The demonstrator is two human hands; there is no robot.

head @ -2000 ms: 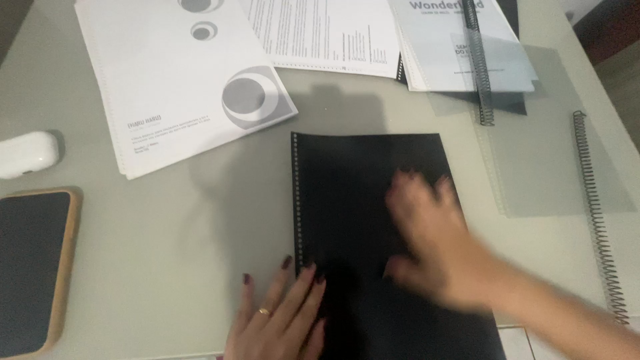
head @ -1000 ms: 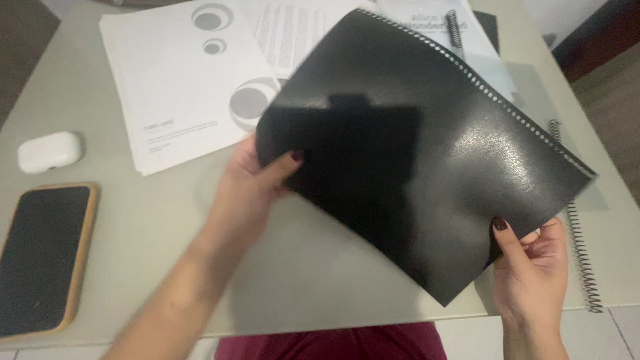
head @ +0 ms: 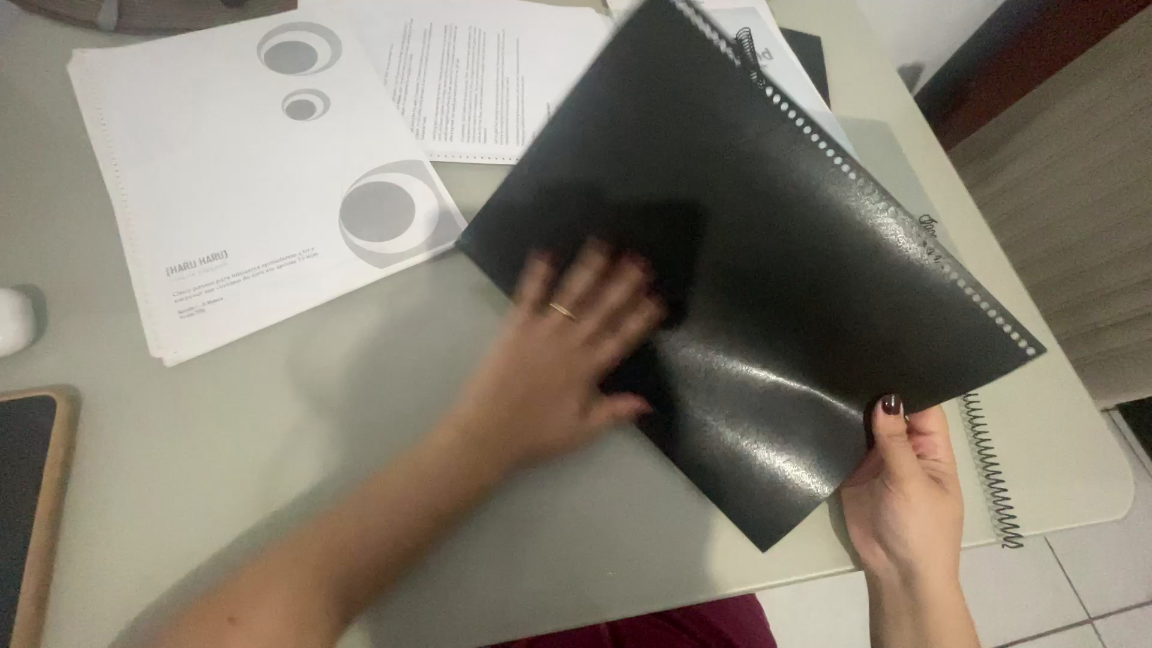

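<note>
A black binding cover (head: 765, 261), with a row of punched holes along its upper right edge, is held tilted above the table. My right hand (head: 904, 486) pinches its lower right edge, thumb on top. My left hand (head: 576, 351), blurred and wearing a ring, lies flat with spread fingers over the cover's lower left part. Left of the cover is a stack of punched printed sheets (head: 243, 198) with grey circle designs. Part of a black spiral binding coil (head: 990, 477) shows beyond my right hand; the cover hides much of what lies behind it.
More punched text pages (head: 477, 90) lie at the back, and a small coil (head: 749, 58) shows at the cover's upper edge. A phone in a tan-edged case (head: 27, 513) and a white earbud case (head: 13, 321) are at the left. The table's front edge (head: 810, 576) runs near me.
The black cover was flat on the table two seconds ago and is now lifted and tilted. Since one second ago my left hand has moved from gripping its left edge onto its face.
</note>
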